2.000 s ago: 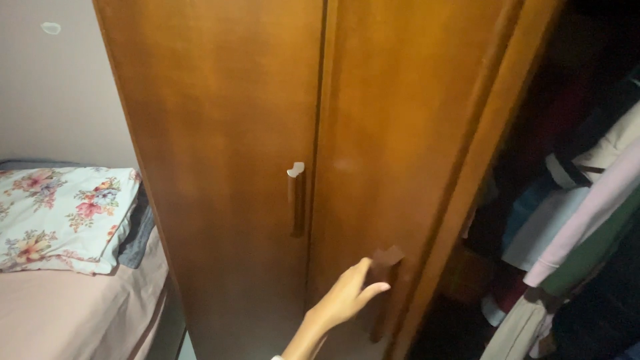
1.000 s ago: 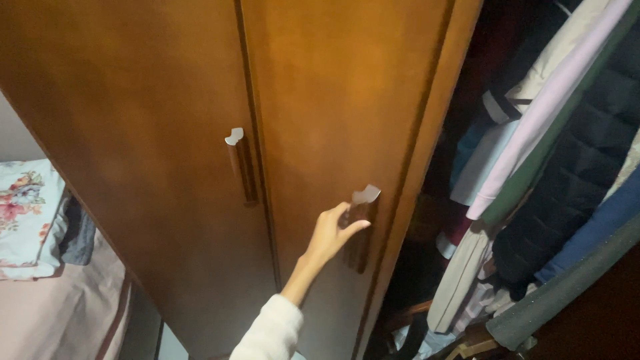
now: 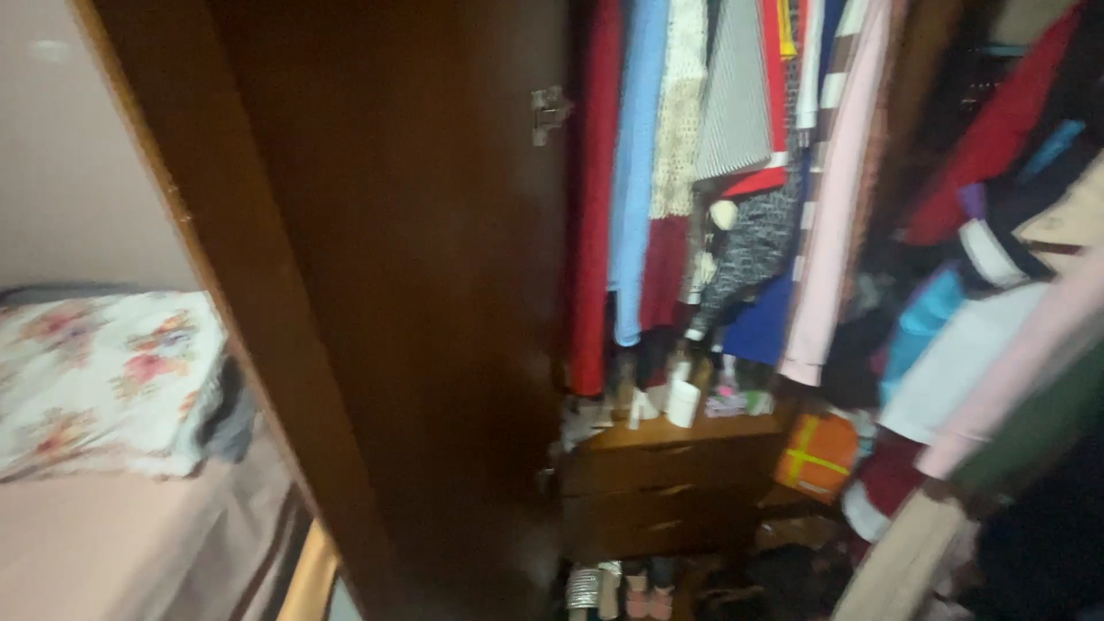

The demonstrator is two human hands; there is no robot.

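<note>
Neither of my hands shows in the head view. A dark brown wooden wardrobe door [image 3: 414, 285] stands open, with its inner side facing me and a metal hinge [image 3: 548, 115] at its right edge. Behind it hang several garments: a red one [image 3: 590, 216], a light blue one [image 3: 636, 172], a grey patterned one [image 3: 755, 241] and a pink sleeve [image 3: 832, 216]. Below them is a wooden drawer unit [image 3: 660, 479] with a white container [image 3: 683, 402] and small items on top. The picture is blurred.
At the left is a bed [image 3: 129, 535] with a folded floral cloth [image 3: 103, 379], beside a pale wall [image 3: 112, 164]. An orange box with yellow bands [image 3: 818, 455] is right of the drawers. Shoes [image 3: 617, 591] lie below. More clothes [image 3: 975, 371] hang at the right.
A wardrobe door that was shut now stands open, showing clothes and drawers inside. The hand that was at the door handle has left the view.
</note>
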